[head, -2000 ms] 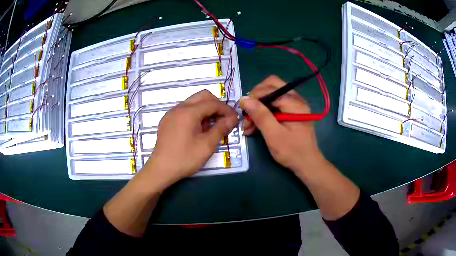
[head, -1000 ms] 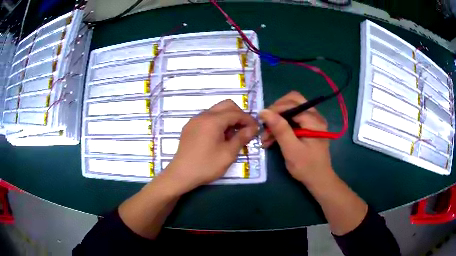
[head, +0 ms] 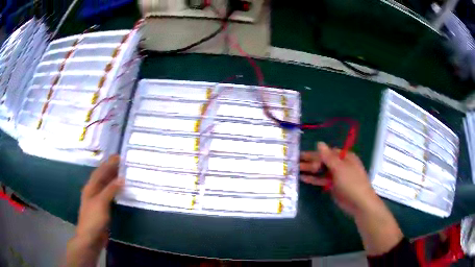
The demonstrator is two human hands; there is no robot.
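Note:
The middle blister tray (head: 210, 213) lies on the green mat, with pale pouch cells (head: 156, 159) in two columns of slots and yellow tape at their wire ends. My left hand (head: 100, 190) is at its lower left edge, thumb and fingers against the rim. My right hand (head: 341, 172) is beside its right edge, fingertips near the rim, with the red probe (head: 350, 145) in it. The black probe cannot be made out. A blue band (head: 288, 125) joins the probe cables over the tray's right edge. The picture is blurred.
Stacked filled trays (head: 67, 151) stand close at the left, wires hanging off their side. Another filled tray (head: 380, 141) lies at the right. A beige tester (head: 208, 11) with red and black plugs stands behind. A red stool (head: 440, 250) shows at the lower right.
My hands have moved apart from the wire ends at the tray's right side. My left hand has gone to the tray's left edge. The view has shifted, showing the tester.

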